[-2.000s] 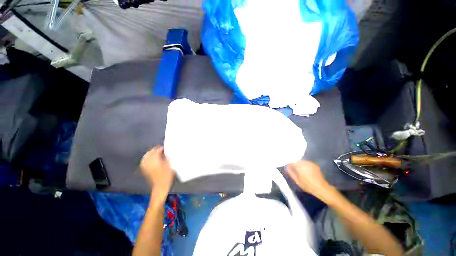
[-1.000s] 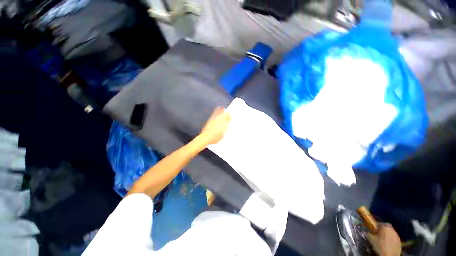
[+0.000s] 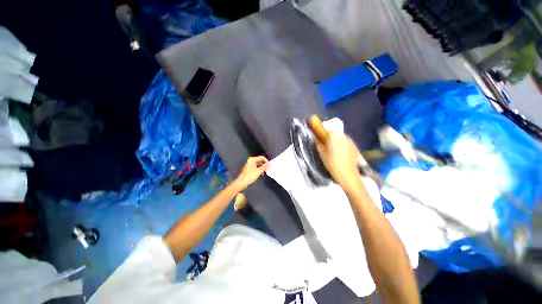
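Note:
A white garment lies flat on the grey padded board, overexposed, its detail lost. My right hand grips the wooden handle of a silver steam iron, which is over the far end of the garment. The iron is slightly blurred, and whether it presses on the cloth cannot be told. My left hand pinches the garment's far left corner between thumb and fingers, beside the iron. My right forearm hides part of the cloth.
A black phone lies on the board's left part. A blue box with a pale band is at the far edge. A blue plastic bag with a white garment pile is on the right. White garments hang at far left.
My right hand has brought the iron from the board's right end onto the garment's far end. My left hand stays at the garment's corner. The view has turned, with the phone and box shifting right.

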